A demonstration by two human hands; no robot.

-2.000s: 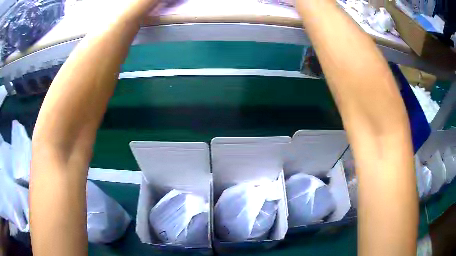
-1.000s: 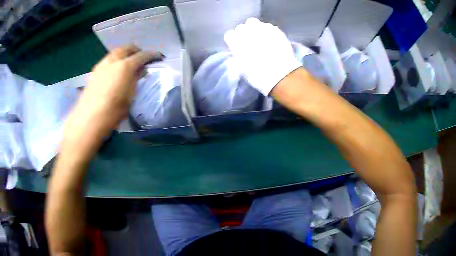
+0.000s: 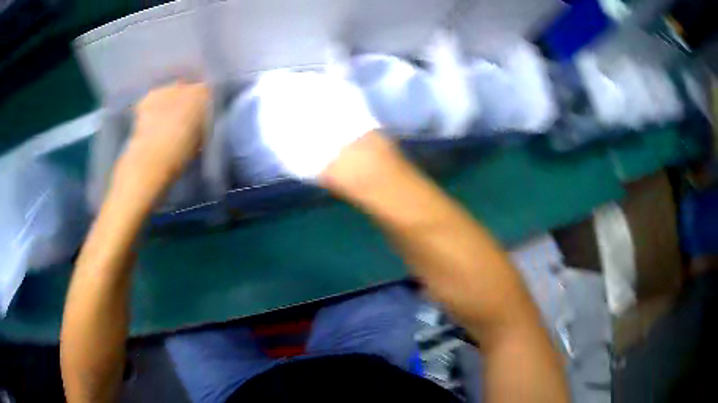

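Observation:
A row of open retail boxes stands on the green work surface, lids up, and the picture is blurred. My bare left hand is at the leftmost box, in front of its raised lid flap; its fingers point into the box and what they touch is hidden. My right hand, in a white glove, lies over the bagged product in the second box; its fingers are too bright and blurred to read. More bagged products sit in the boxes to the right.
White bags lie at the left. A blue board is at the back right, near more white bundles. Filled boxes show below the bench edge. A brown carton stands at the lower right.
The view has turned, so the box row sits further left. My left hand is now lower inside the leftmost box area. My gloved hand stays over the second box.

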